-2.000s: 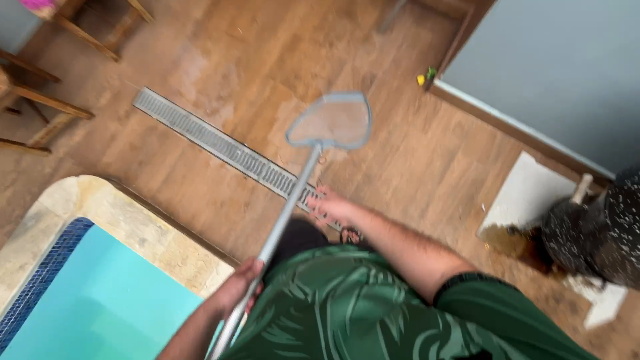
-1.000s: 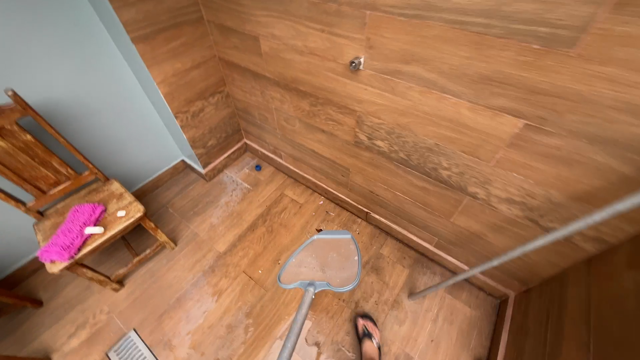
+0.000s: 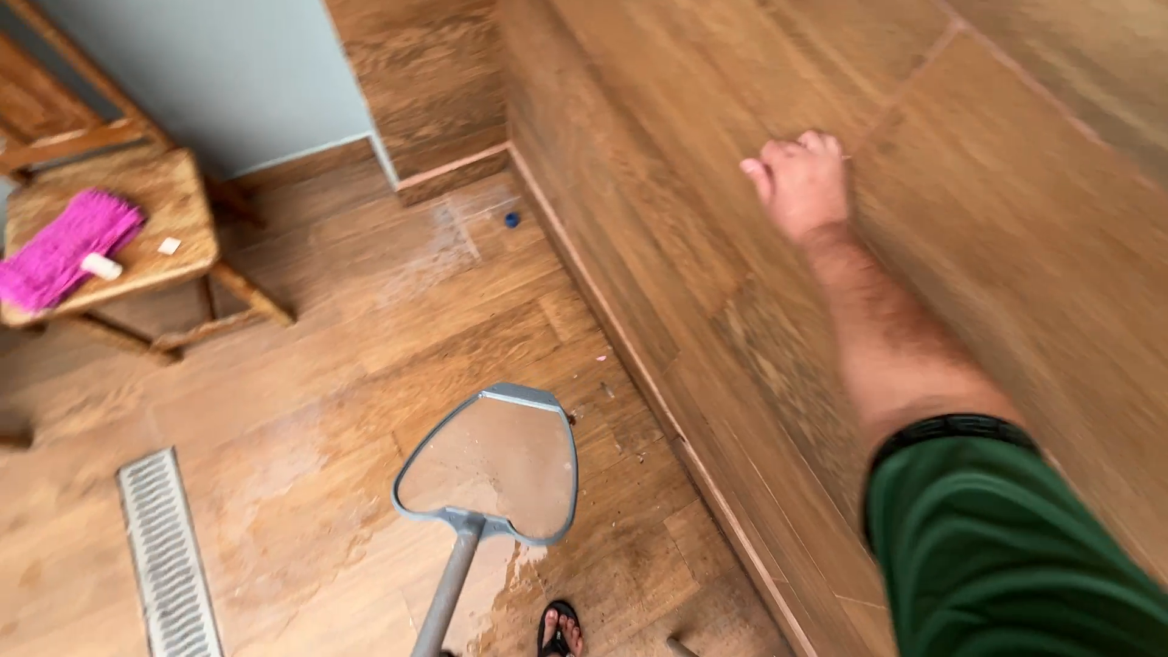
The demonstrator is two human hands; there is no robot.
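A pool leaf skimmer with a grey frame and mesh [image 3: 493, 465] is over the wood-look floor at the lower middle. Its grey pole runs down out of the bottom edge, and whatever holds it there is hidden from view. My right hand [image 3: 803, 182] reaches out at the upper right, in front of or against the wood-look wall; contact cannot be told. Its fingers are bent and no object shows in it. My left hand is outside the frame. Wet patches and small debris lie around the skimmer head.
At the left stands a wooden chair [image 3: 182, 219] with a magenta microfibre cloth [image 3: 68, 246] and small white pieces on its seat. A metal floor drain grate [image 3: 169, 557] lies lower left. A blue cap [image 3: 512, 220] sits near the corner. My foot in a black flip-flop [image 3: 559, 631] is below.
My right hand and green-sleeved arm have come into view at the right. The leaning pole seen at the right one second ago is largely out of view. The view has shifted considerably.
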